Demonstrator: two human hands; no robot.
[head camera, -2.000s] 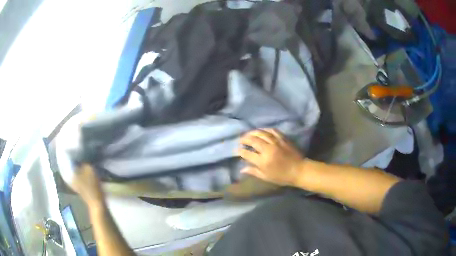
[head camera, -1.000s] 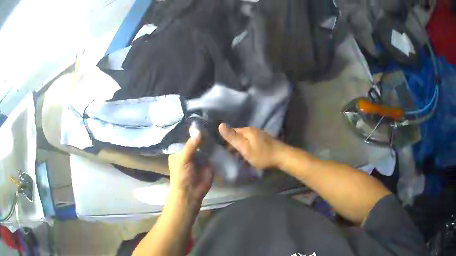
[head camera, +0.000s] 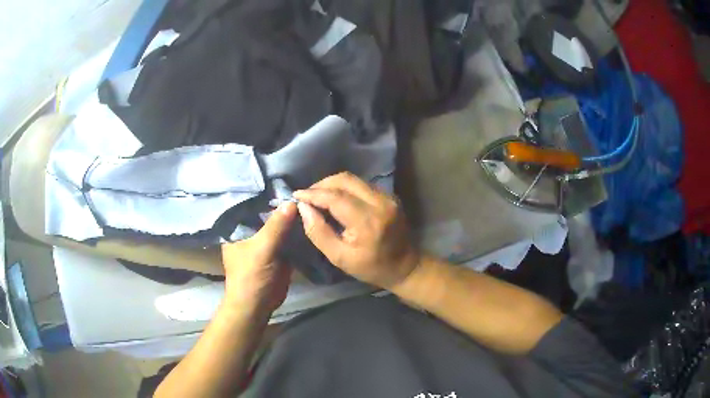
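A dark garment (head camera: 233, 85) with pale grey-white interlining (head camera: 167, 190) lies over the beige padded form (head camera: 31, 183), wrong side up at the near part. My left hand (head camera: 261, 268) and my right hand (head camera: 354, 229) meet at the near edge of the garment, right of the pale panel. Thumbs and fingertips pinch a small pale fold of its edge between them. The fingers hide part of the fold. The steam iron (head camera: 543, 155) with an orange handle rests on its plate at the right, away from both hands.
Blue hoses (head camera: 623, 148) run from the iron past a blue plastic bundle (head camera: 642, 186). Red cloth (head camera: 662, 93) is at the far right. A dark round piece with a white patch (head camera: 572, 50) lies beyond the iron. The table's padded edge (head camera: 109, 334) is near my body.
Both hands have come together at the garment edge and now pinch it. The crumpled pale cloth has been laid flat over the form. The view has shifted, and the iron still rests.
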